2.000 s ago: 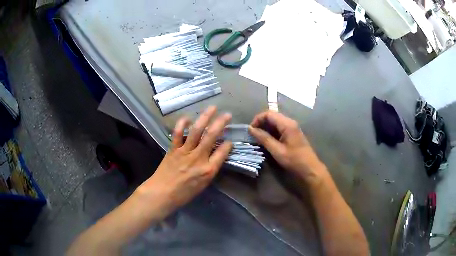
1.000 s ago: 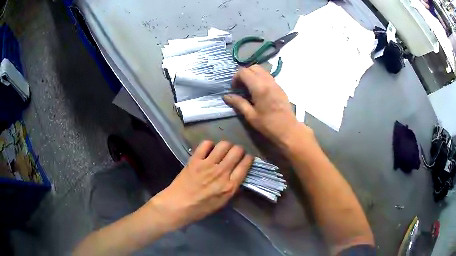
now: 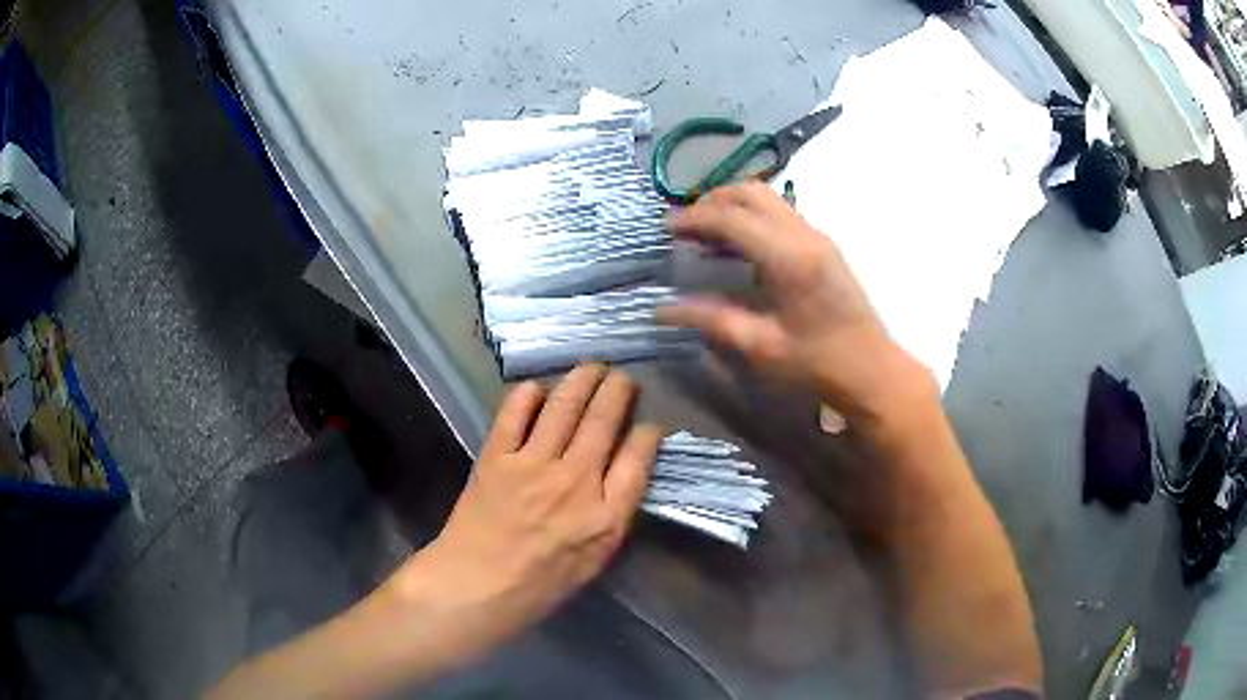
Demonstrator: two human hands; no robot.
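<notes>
A large fanned pile of white-grey cut strips (image 3: 561, 226) with dark edges lies on the grey table. A smaller fanned pile of strips (image 3: 707, 487) lies nearer me. My left hand (image 3: 554, 486) rests on the small pile's left end, holding it down and hiding that end. My right hand (image 3: 786, 294) is raised at the large pile's right side, blurred, with thumb and fingers apart; no strip can be made out in it. Green-handled scissors (image 3: 718, 155) lie beyond it, partly hidden by the hand.
White paper sheets (image 3: 930, 178) lie right of the scissors. Small black bundles (image 3: 1094, 171), a dark purple scrap (image 3: 1116, 438) and a black knotted clump (image 3: 1209, 479) lie along the right. A shiny tool is cut off at lower right. The table edge (image 3: 369, 294) curves down the left.
Since the earliest frame, my right hand has left the small pile and gone to the large one. In the last second its fingers have spread and the loose top strip now lies in line with the others.
</notes>
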